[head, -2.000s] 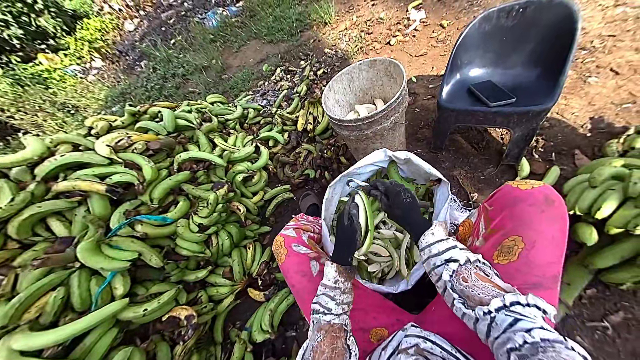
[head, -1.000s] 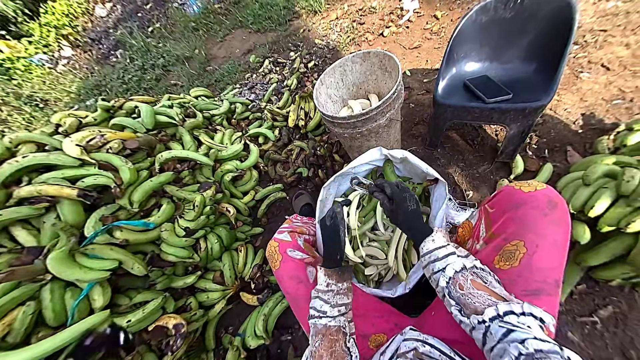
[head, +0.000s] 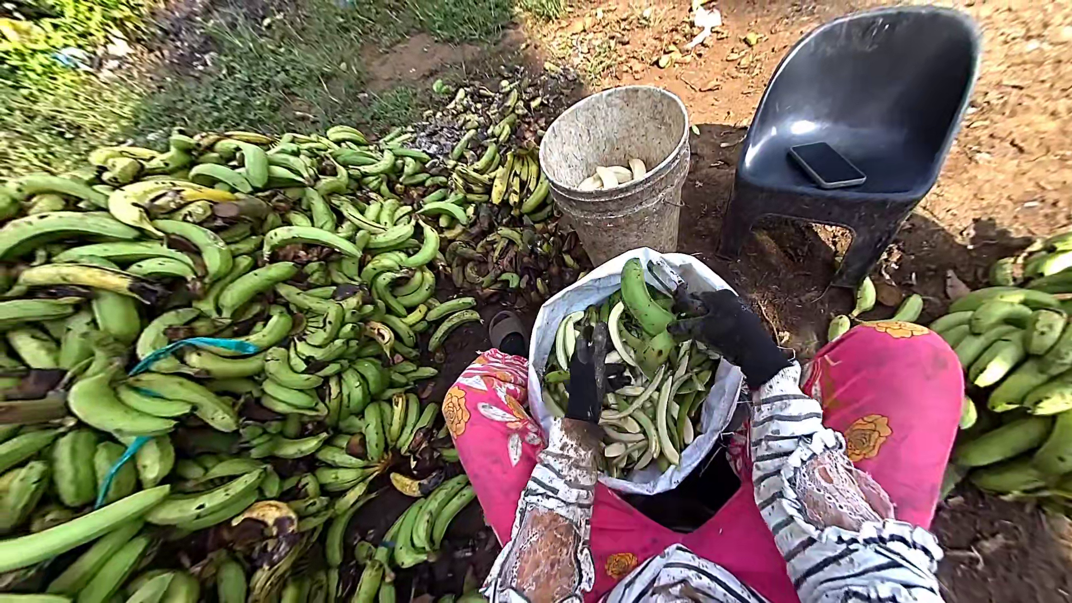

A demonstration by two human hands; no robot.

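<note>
My right hand (head: 729, 331), in a black glove, is at the right side of a white woven sack (head: 553, 314) between my knees. It holds a metal blade (head: 664, 275), probably a knife or peeler, beside a green plantain (head: 643, 301); whether its fingers also grip the plantain is unclear. My left hand (head: 588, 377), gloved in black as well, is inside the sack's left side, fingers pointing up, with nothing plainly held. Long green and pale plantain peels (head: 662, 410) fill the sack under both hands.
A dirty bucket (head: 620, 201) holding peeled plantains (head: 615, 174) stands beyond the sack. To its right is a black plastic chair (head: 863, 109) with a phone (head: 827, 164) on the seat. Green plantains (head: 251, 285) are heaped at left, with more bunches (head: 1013, 360) at right.
A whole green plantain now stands up from the sack beside my right hand, where one second ago that hand was over the peels. The left hand stays at the sack's left side.
</note>
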